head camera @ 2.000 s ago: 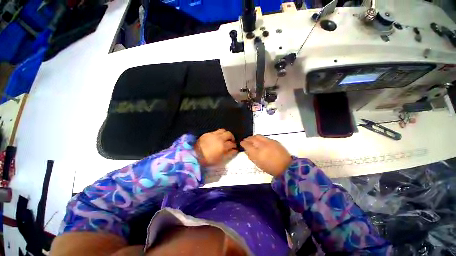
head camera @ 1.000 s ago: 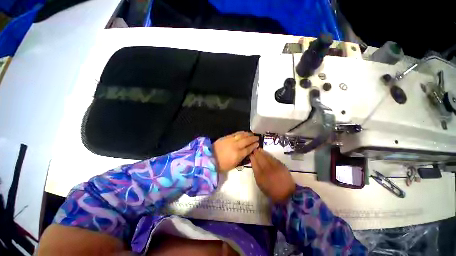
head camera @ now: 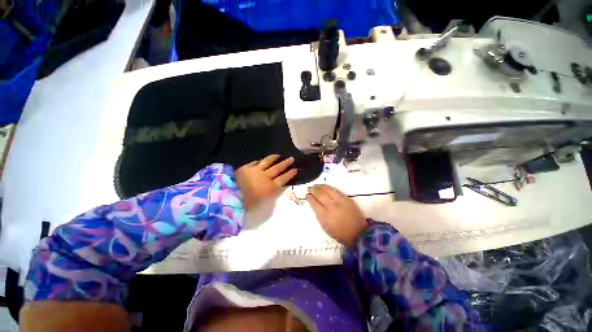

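Observation:
The black back panel [head camera: 195, 139] lies flat on the white machine table, left of the sewing machine [head camera: 415, 104]. It has faint olive-grey patches across it. Its lower right corner reaches the presser foot [head camera: 329, 157]. My left hand [head camera: 263, 179] rests with spread fingers on the panel's lower edge. My right hand [head camera: 333, 209] is on the bare table just right of it, fingertips together near the panel's corner. Whether the right fingertips pinch something small cannot be told.
A phone [head camera: 431, 176] lies on the machine bed, with thread snips [head camera: 491, 192] to its right. Clear plastic [head camera: 519, 285] is at lower right. A blue crate [head camera: 285, 16] stands behind the table. A white side table [head camera: 58, 123] is at left.
My hands have moved apart; my left hand has opened out on the panel. The panel's lower right corner now shows rounded beside the presser foot. The camera view has also shifted.

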